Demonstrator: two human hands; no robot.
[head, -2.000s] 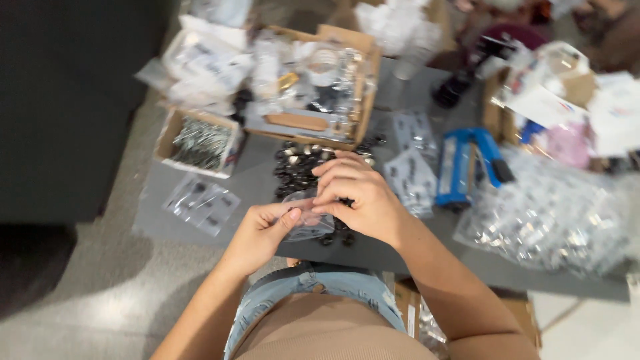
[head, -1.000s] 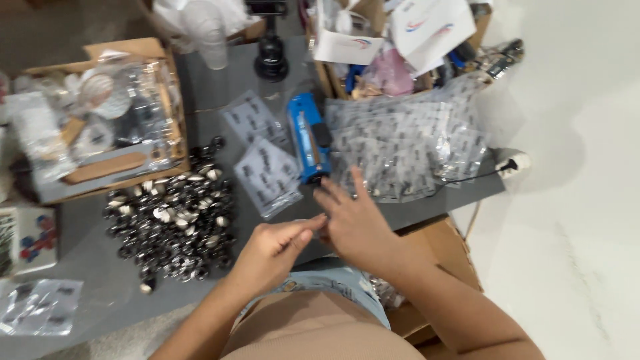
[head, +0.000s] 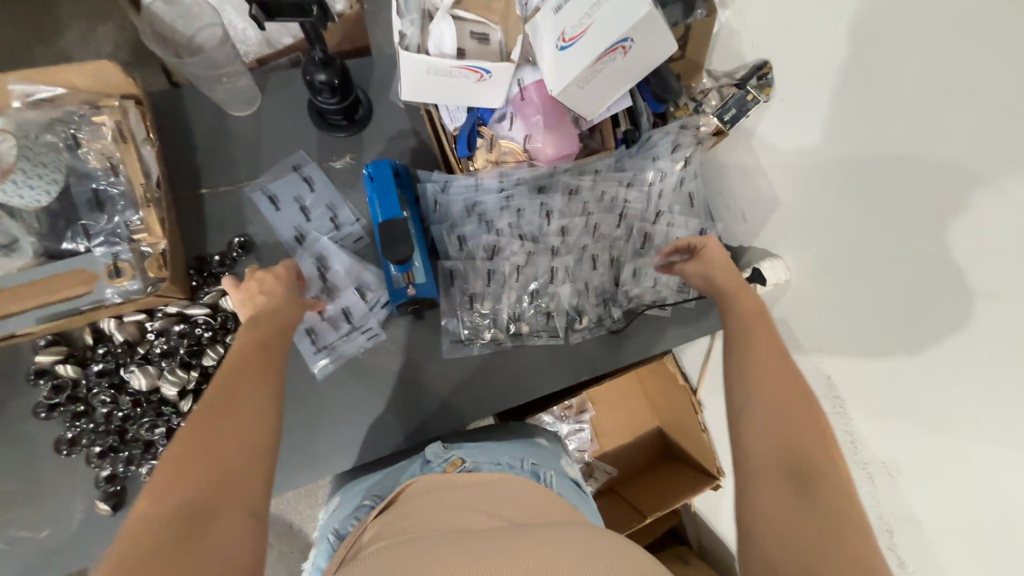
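My left hand is over the table between a heap of shiny black and silver knobs and a few flat printed plastic bags, its fingers apart at the bags' left edge. Whether it touches a bag or a knob I cannot tell. My right hand is at the right end of a wide layer of small clear printed bags; its thumb and fingers are curled close together, and what is between them cannot be made out. A blue handheld device, perhaps a bag sealer, lies between the two groups of bags.
A cardboard box of packaged parts stands at the left. Behind are a black suction-base holder, a clear plastic cup and a crowded box with white cartons. An open cardboard box sits below the table's front edge.
My hands were together in front of me and are now wide apart, the left by the flat bags and knobs, the right over the bag layer. The view has shifted to the right since the first frame.
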